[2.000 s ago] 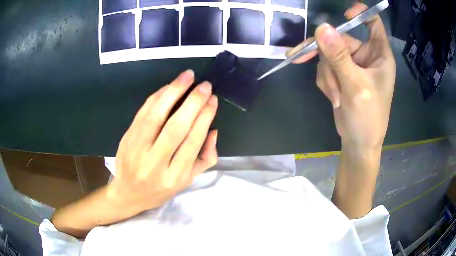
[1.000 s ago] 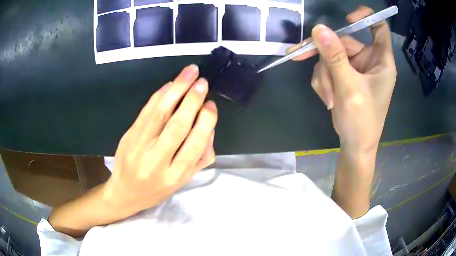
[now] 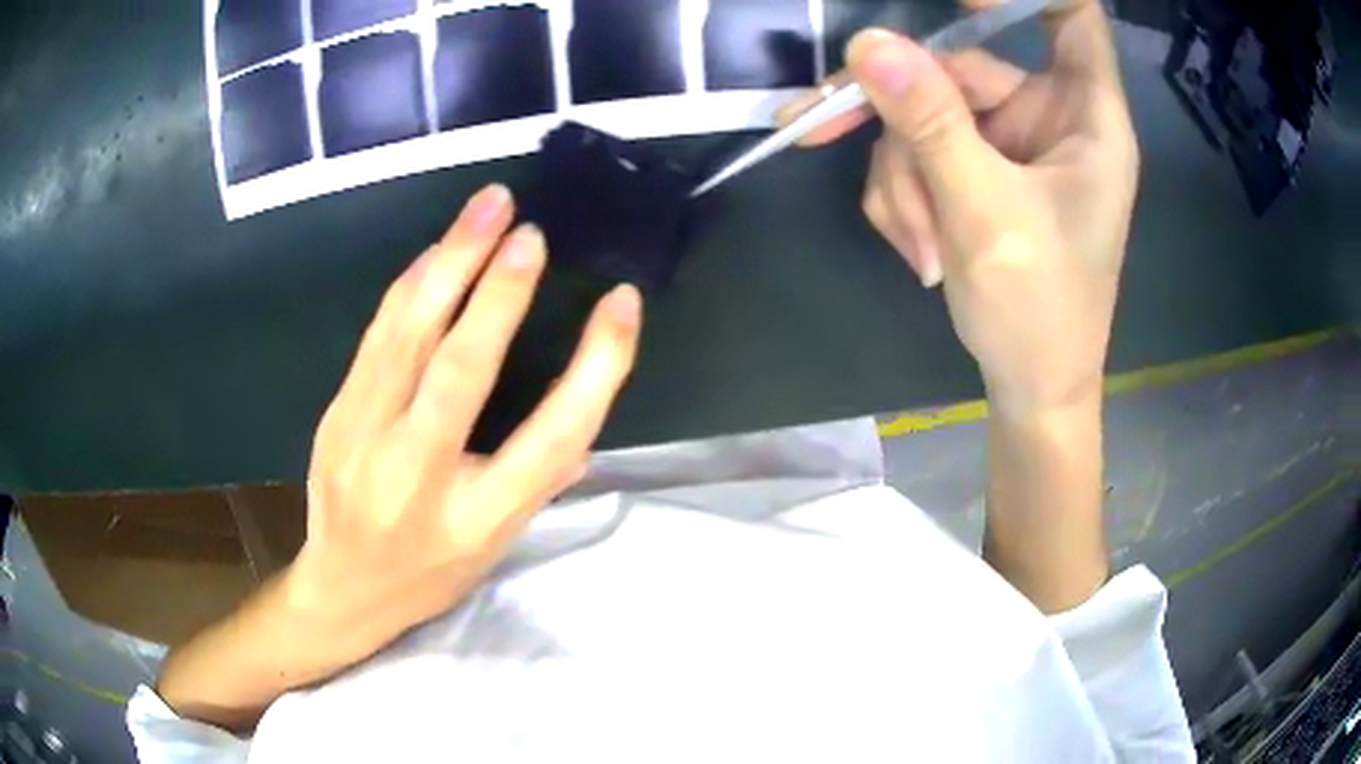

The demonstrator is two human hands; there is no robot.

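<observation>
A black plastic part [image 3: 609, 212] lies on the dark green bench, just below the sticker sheet [image 3: 373, 175]. My left hand [image 3: 448, 373] touches the part's left and lower edges with spread fingertips. My right hand [image 3: 1000, 194] holds the silver tweezers [image 3: 806, 126], tip pointing left and down at the part's right side. A dark film seems to lie over the part, but its outline blends into the black. The sheet is white with rows of dark squares and is cut off by the top edge of the picture.
A pile of black plastic parts [image 3: 1261, 90] lies at the upper right of the bench [image 3: 836, 329]. Brown cardboard [image 3: 149, 552] is below the bench at the left. A yellow line [image 3: 1194, 367] runs along the bench edge at the right.
The whole view has shifted, so the sheet and the part appear further left. The fingers of my left hand have spread apart at the part. The tweezers stay at its right side.
</observation>
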